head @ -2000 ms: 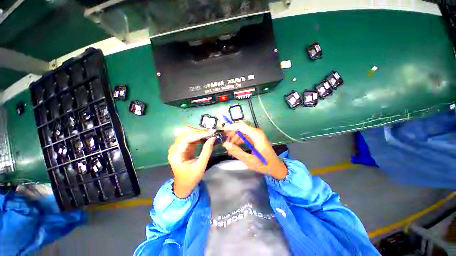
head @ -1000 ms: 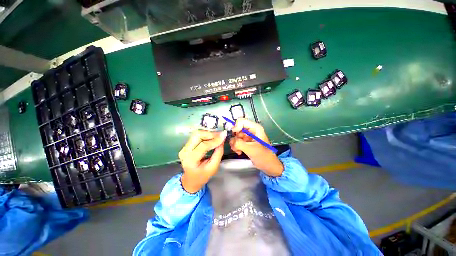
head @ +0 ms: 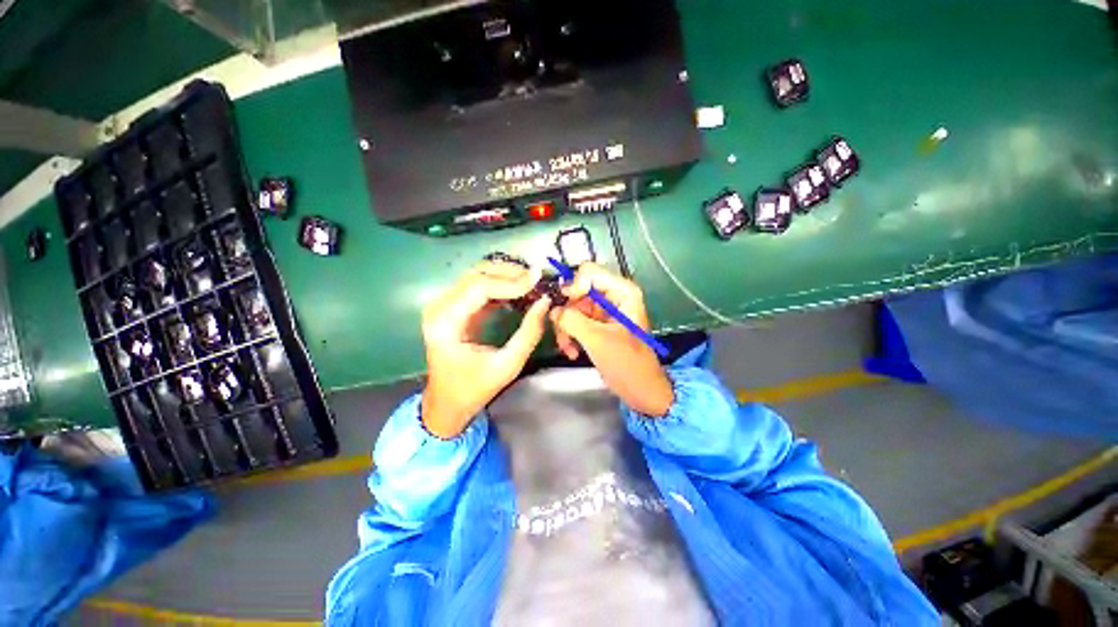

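My left hand (head: 472,343) and my right hand (head: 611,331) meet at the bench's near edge. Between their fingertips is a small black electronic unit (head: 547,292), mostly hidden by the fingers. My right hand also holds a slim blue hand tool (head: 628,321), its tip pointing up and left past the fingers. A pale square frame (head: 575,245) lies just beyond my right hand. Another frame (head: 505,260) is partly covered by my left fingers. The black test box (head: 527,135) stands behind them, with white text and a red switch (head: 542,211) on its near side.
A black component tray (head: 196,294), partly filled with units, is at left. Two units (head: 320,235) lie beside it. Several units (head: 772,210) lie in a row at right, one (head: 788,82) above them. A pale cable (head: 668,284) runs to the bench edge. Blue cloth (head: 1005,337) shows at right.
The view has shifted, so the bench sits higher in the picture. Both hands stay together around the small unit. The left fingers now cover part of the left frame. The box's top shows more fully.
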